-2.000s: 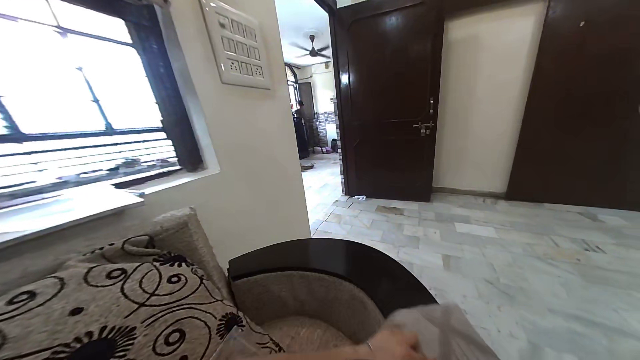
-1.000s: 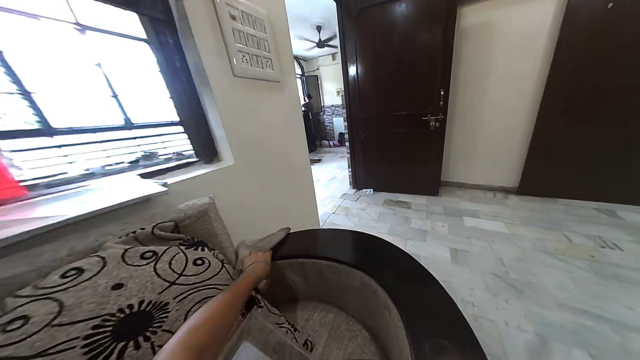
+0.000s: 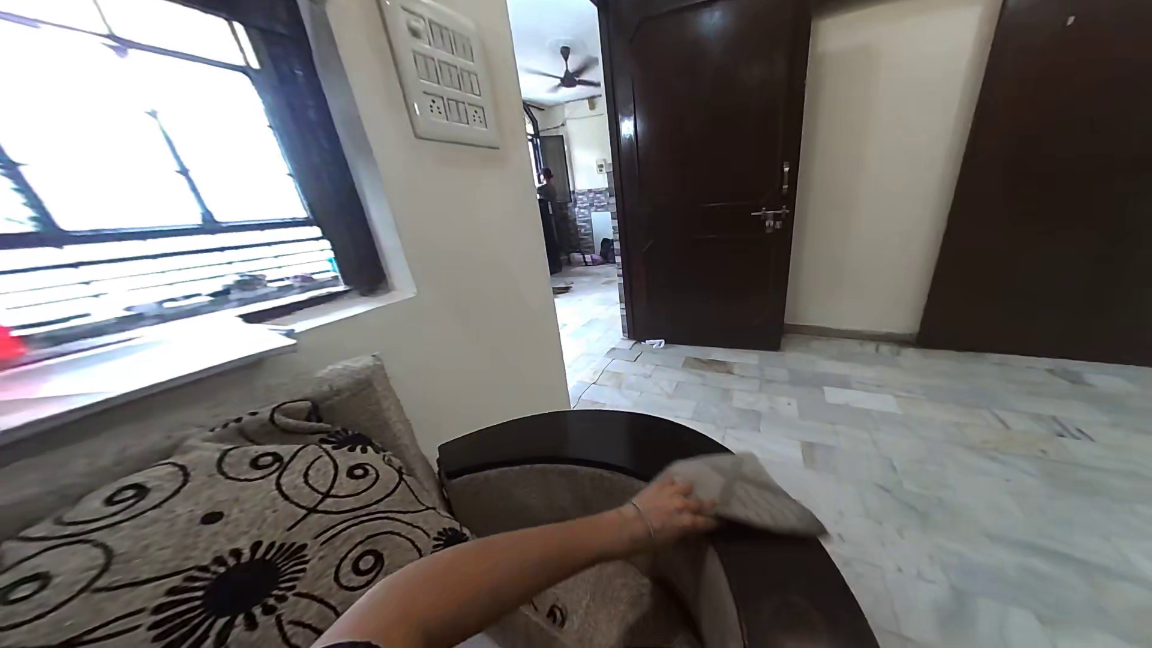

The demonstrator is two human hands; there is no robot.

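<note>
My left hand (image 3: 670, 509) reaches in from the lower left, its forearm crossing over the sofa seat. It is closed on a grey-beige cloth (image 3: 742, 495), blurred by motion, which lies over the dark, glossy curved armrest (image 3: 585, 436). The cloth spans the armrest's top and hangs toward its outer edge. A thin bracelet circles the wrist. My right hand is out of view. To the left, a patterned beige cushion (image 3: 234, 531) with black swirls leans against the sofa back (image 3: 360, 387).
A barred window (image 3: 162, 171) with a white ledge (image 3: 144, 360) is at the left. A switchboard (image 3: 445, 72) is on the wall. Beyond the armrest, a brown door (image 3: 706, 180) stands beside a doorway, where a distant person (image 3: 546, 191) is visible. The floor (image 3: 972, 486) is tiled.
One second ago my left hand and the cloth were at the armrest's left end, near the cushion. They have moved right along the curved top.
</note>
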